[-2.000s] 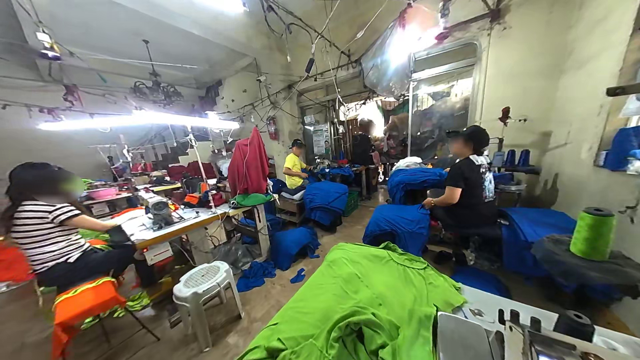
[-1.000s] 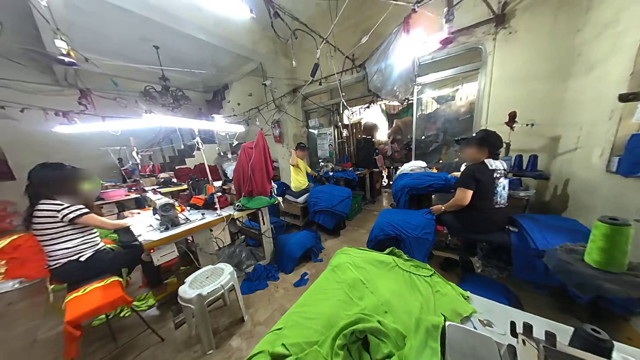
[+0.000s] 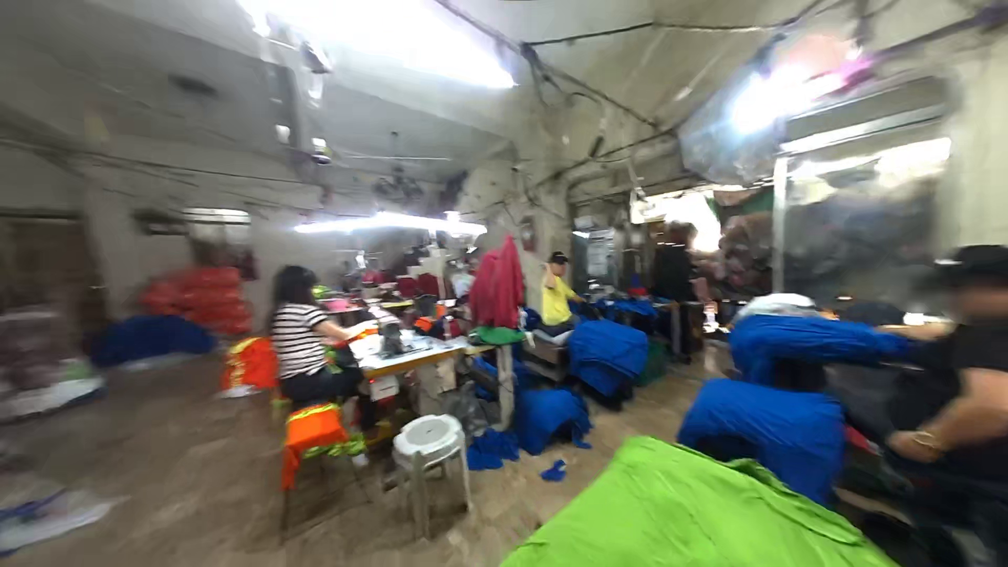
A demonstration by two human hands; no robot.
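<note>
Neither of my hands shows in the head view. Bright green fabric [image 3: 693,512] lies spread at the bottom right, nearest to me. Beyond it, a blue cloth pile [image 3: 764,429] stands beside a person in black [image 3: 961,378] at the right edge, whose visible hand is low near the pile. On the left, a person in a striped top [image 3: 299,339] sits with arms reaching to a sewing machine [image 3: 389,335] on a work table [image 3: 409,361]. Further back sits a person in yellow [image 3: 556,299], one arm raised to the head.
A white plastic stool [image 3: 429,441] stands on the floor left of the green fabric. An orange-draped seat [image 3: 315,429] is under the striped-top person. Blue cloth [image 3: 551,417] and a small blue scrap [image 3: 554,471] lie near the aisle. Red sacks [image 3: 197,299] are stacked at the far left.
The view has swung left, so the green thread cone and machine at the lower right are out of frame. Red sacks at the far left have come into view.
</note>
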